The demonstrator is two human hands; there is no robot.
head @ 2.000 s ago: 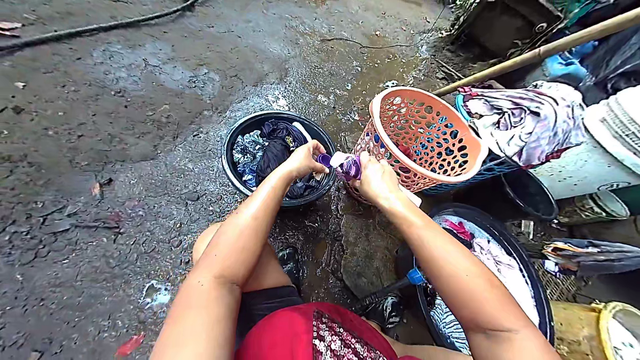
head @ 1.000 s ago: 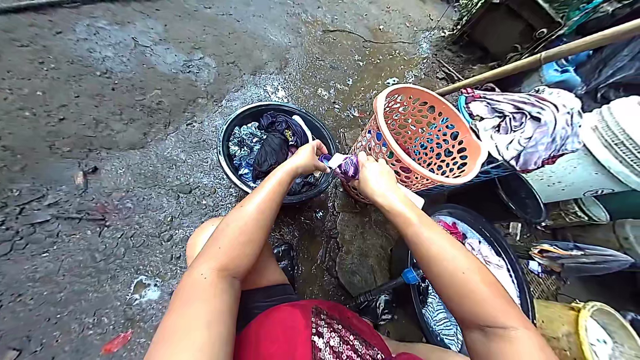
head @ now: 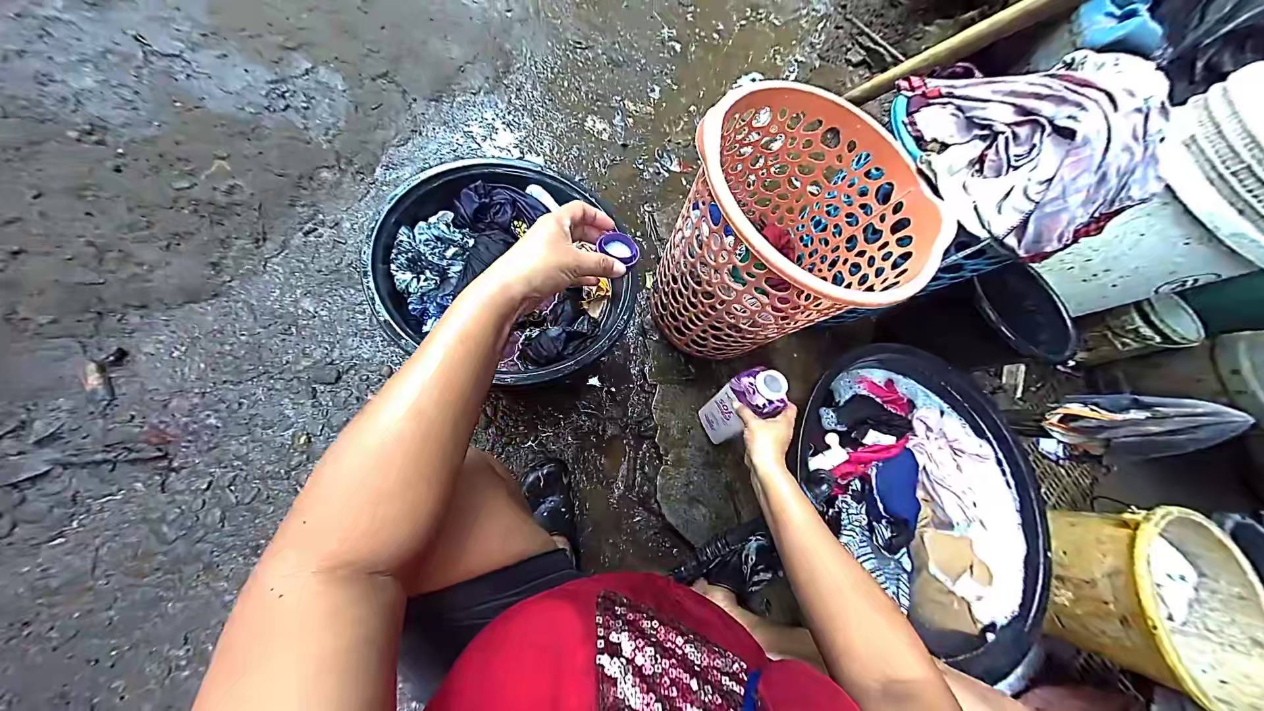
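My left hand [head: 558,255] holds a purple bottle cap [head: 617,250] with pale liquid in it, above the right side of a black basin [head: 380,276] of dark, wet clothes [head: 484,232]. In my right hand [head: 767,434] is a white and purple plastic bottle [head: 736,405], uncapped and tilted, its mouth facing up toward me. That hand is between the orange laundry basket and a second black basin [head: 1032,553], which holds soapy water and mixed clothes [head: 894,484].
An orange perforated laundry basket [head: 711,267] stands beyond my right hand. Patterned cloth [head: 1047,148] lies over containers at the upper right, near a wooden pole [head: 958,49]. A yellowish bucket [head: 1096,583] stands at the lower right. The ground [head: 227,326] is wet and muddy.
My hands were together at the bottle over the gap between basin and basket. Now they are apart: the left holds the cap over the basin, and the right has moved nearer me with the bottle.
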